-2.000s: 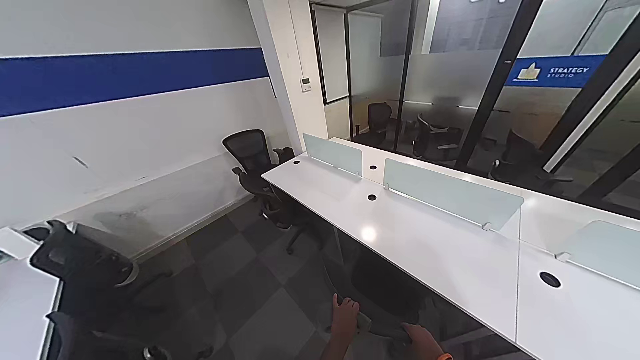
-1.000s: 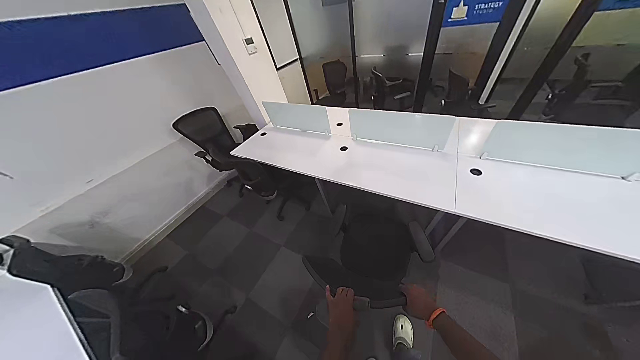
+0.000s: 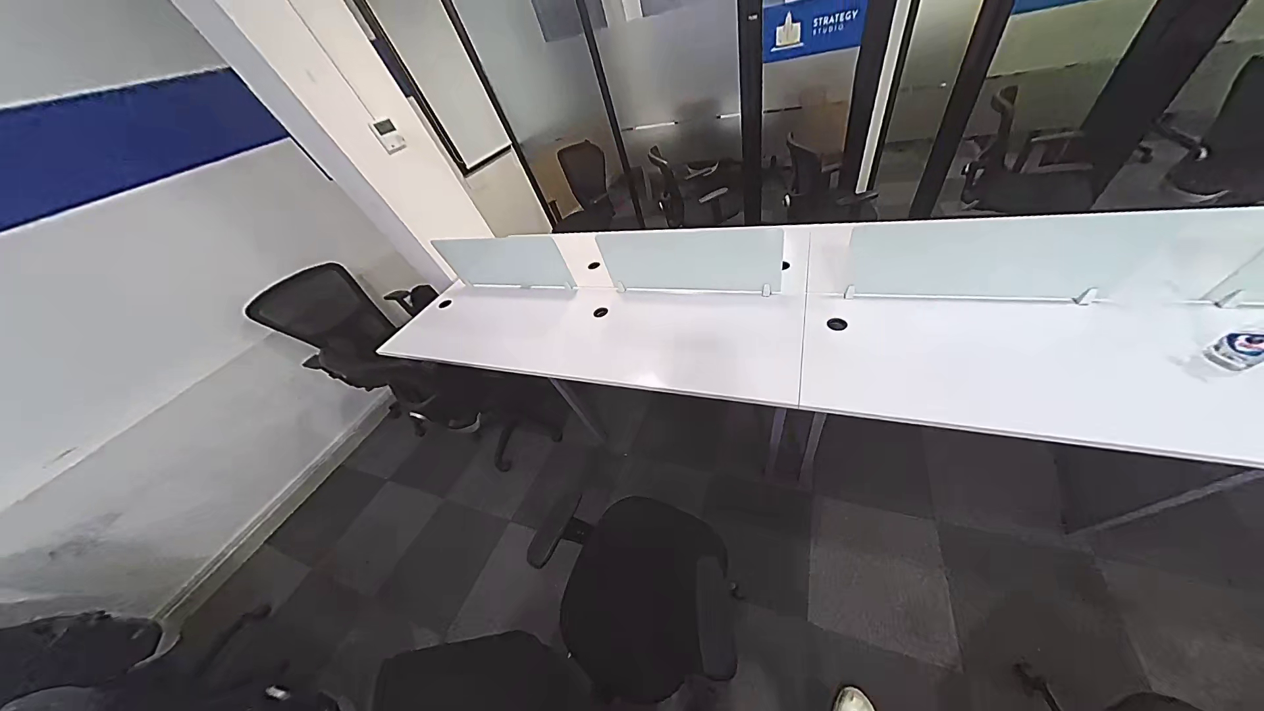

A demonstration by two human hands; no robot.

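Observation:
Neither of my hands shows in the head view now, so what they hold or touch is hidden. A black office chair stands low in the middle, its seat and both armrests seen from above. The top of its backrest lies at the bottom edge. To its right the tip of a light shoe shows on the floor. Beyond the chair, apart from it, runs a long white desk with frosted glass dividers.
A black mesh chair stands at the desk's left end by the wall. Dark chair parts fill the lower left corner. A plastic bottle lies on the desk at right. Grey carpet tiles cover the floor. Glass partitions stand behind.
Both hands, earlier on the chair's backrest, have gone out of view. The chair now stands farther from the desk. The view has swung right.

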